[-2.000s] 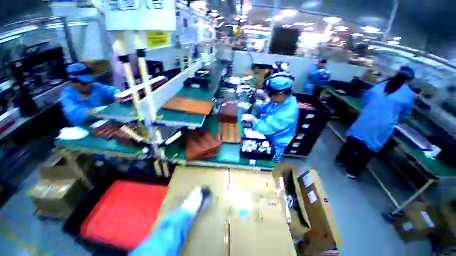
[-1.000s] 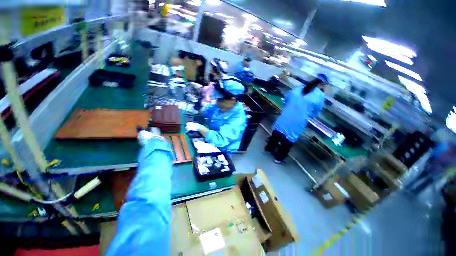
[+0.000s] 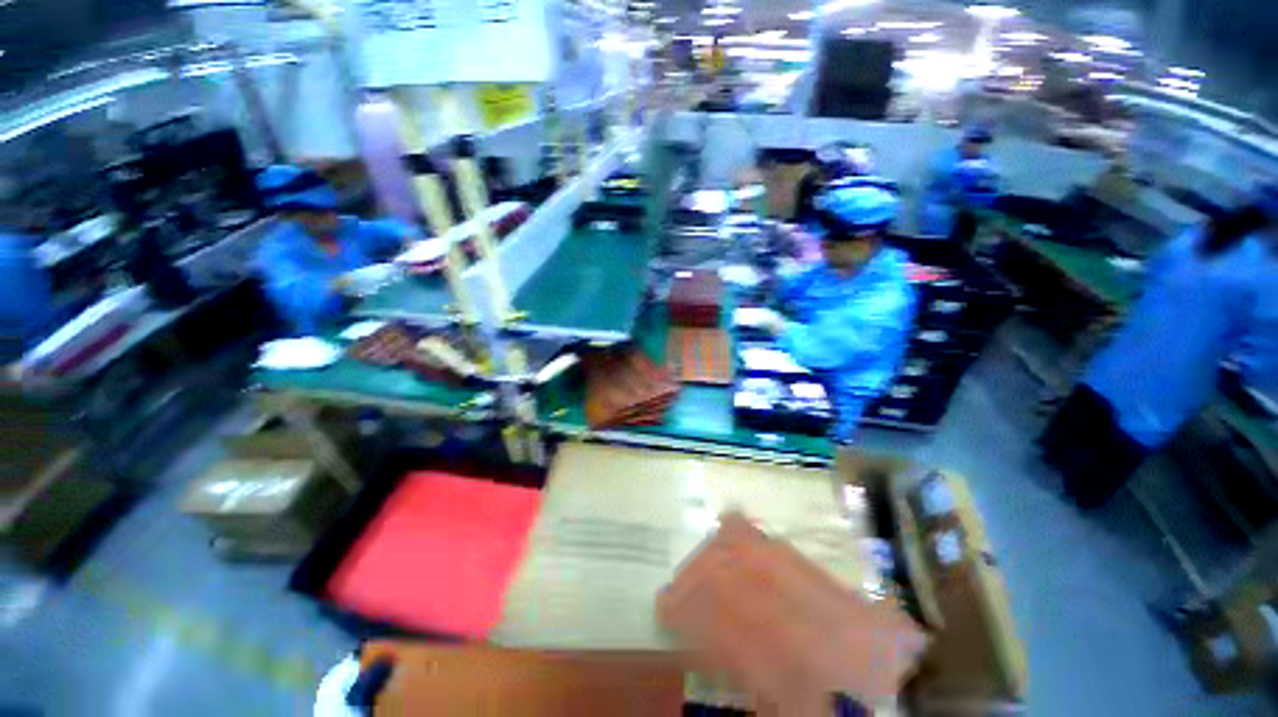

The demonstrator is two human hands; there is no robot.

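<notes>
A flat orange-brown board lies across the bottom edge of the view, partly cut off. My left hand, in a white glove with dark fingertips, is at the board's left end and grips it; the hand is cut off by the picture's edge. A second brown board or thin stack, blurred, is tilted above the carton to the right of the first. My right hand is not clearly seen; a small dark patch at the lower edge of the tilted boards may be its fingertips.
A large closed carton stands ahead, a red-topped black crate left of it, an open carton right. Beyond is a green bench with brown boards and a black parts tray. People in blue work behind.
The orange-brown board has left the green shelf, where a gloved hand reached for it, and is now at the bottom edge. The tilted brown boards have come into view. My outstretched arm is gone.
</notes>
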